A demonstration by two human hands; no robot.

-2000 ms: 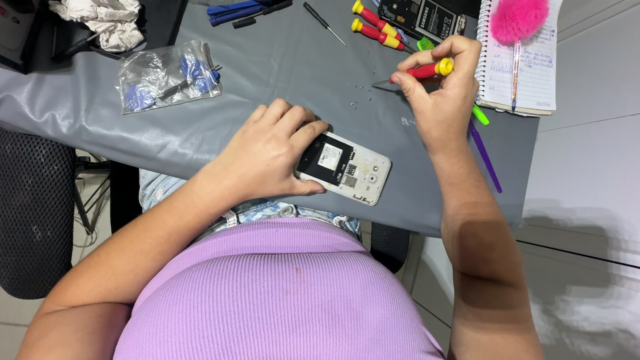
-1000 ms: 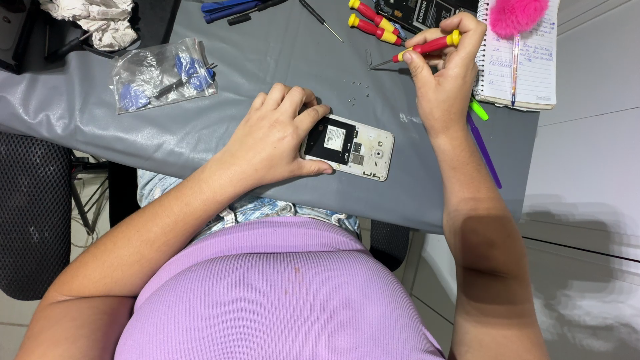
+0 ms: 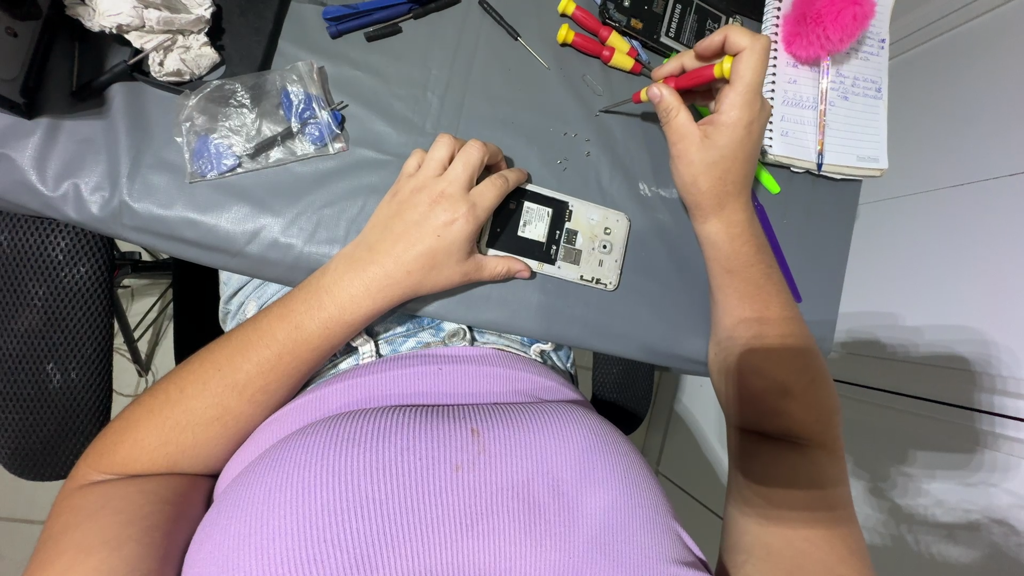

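My left hand (image 3: 448, 216) grips one end of a white smartphone (image 3: 604, 244) with its back cover off, thumb on the lower edge and fingers on the upper. The bay in its back is black, with a white label. Up and to the right, my right hand (image 3: 716, 120) holds a red and yellow screwdriver (image 3: 692, 78), its tip pointing left, at or just above the grey table covering. Several tiny screws (image 3: 564, 162) lie between the phone and that tip. Whether a screw is at the tip cannot be told.
Two red and yellow screwdrivers (image 3: 596, 48), a small black screwdriver (image 3: 512, 32) and an opened Samsung phone (image 3: 672, 28) lie at the back. A spiral notebook (image 3: 860, 132) with a pink pompom pen (image 3: 824, 112) is at right, a plastic bag of blue tools (image 3: 264, 120) at left.
The screwdriver's tip has moved away from the scattered screws, toward the upper right, since the first frame. My left hand stays on the phone.
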